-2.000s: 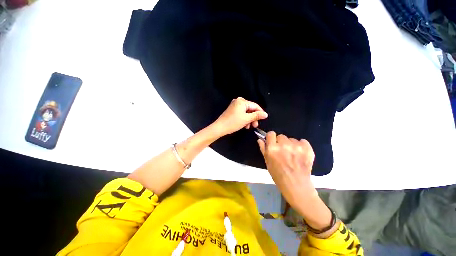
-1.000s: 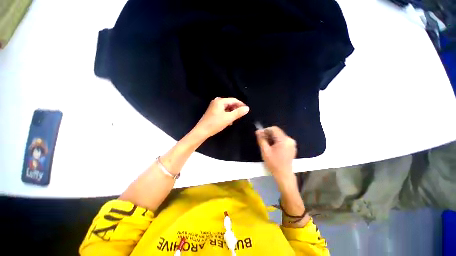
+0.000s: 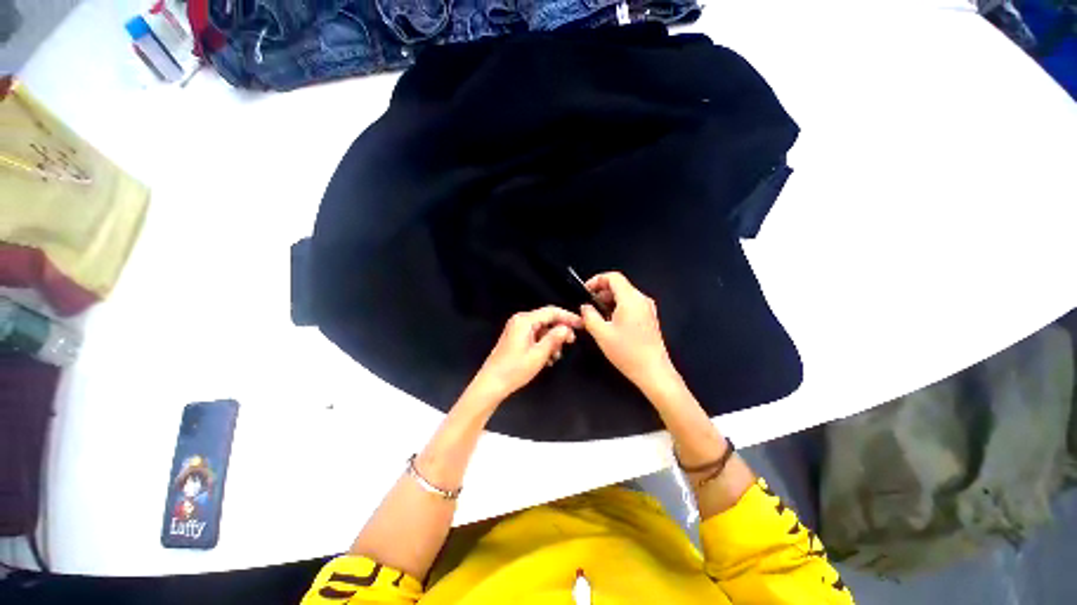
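A large black garment [image 3: 496, 213] lies spread on the white table in front of me, with a short cuff at its left side. My left hand [image 3: 532, 345] is over its lower middle, fingers bent and thumb close to the fingertips; whether it pinches cloth or a thread cannot be told. My right hand [image 3: 626, 321] touches or nearly touches it on the right and holds thread snips [image 3: 575, 277], whose thin tip points up and left over the black cloth. The rest of the snips is hidden in the fingers.
Denim garments [image 3: 343, 47] lie along the far edge. A yellow and dark red bag [image 3: 89, 201], a clear bottle [image 3: 38, 333] and a maroon bag [image 3: 26, 437] are at left. A smartphone [image 3: 198, 473] lies face down at near left. Olive-green garments [image 3: 945, 449] are below the table at right.
The view has shifted, bringing in the far denim and the left bags. My hands have come together, and the snips now point up and left, away from my left fingers.
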